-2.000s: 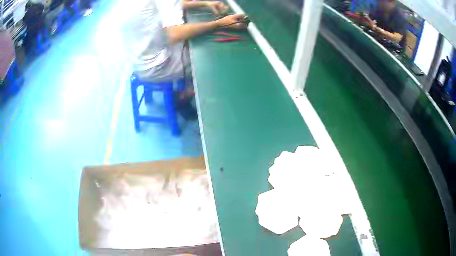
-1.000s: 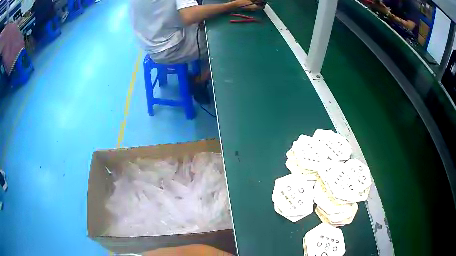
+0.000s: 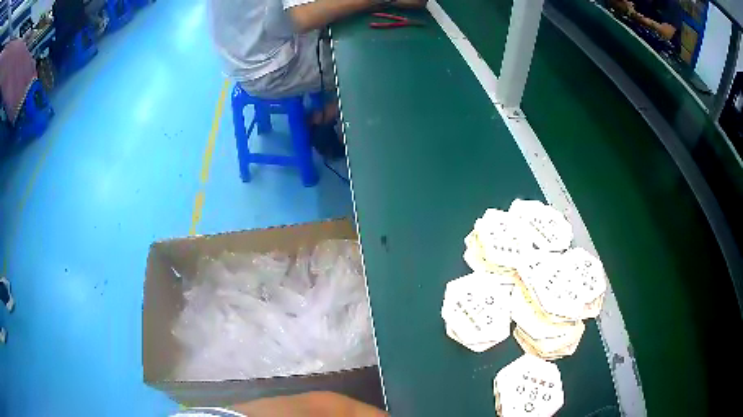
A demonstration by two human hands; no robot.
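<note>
Cream-white hexagonal covers with printed circles lie on the dark green bench top, at the right. Several are in overlapping stacks against the pale rail. One cover pile lies to their left, and a single cover lies nearest the bottom edge. Neither of my hands can be made out. A bare, skin-coloured limb part with a pale cloth edge is cut off by the bottom edge; I cannot tell which limb it is.
A brown cardboard box of crumpled clear film stands left of the bench. A person sits on a blue stool ahead, near red-handled pliers. A white post rises from the rail; the green conveyor lies beyond.
The glare has gone and the cover prints now show. The view has shifted, so the covers sit farther right than in the oldest frame. The limb part shows more. The seated person's arms have moved.
</note>
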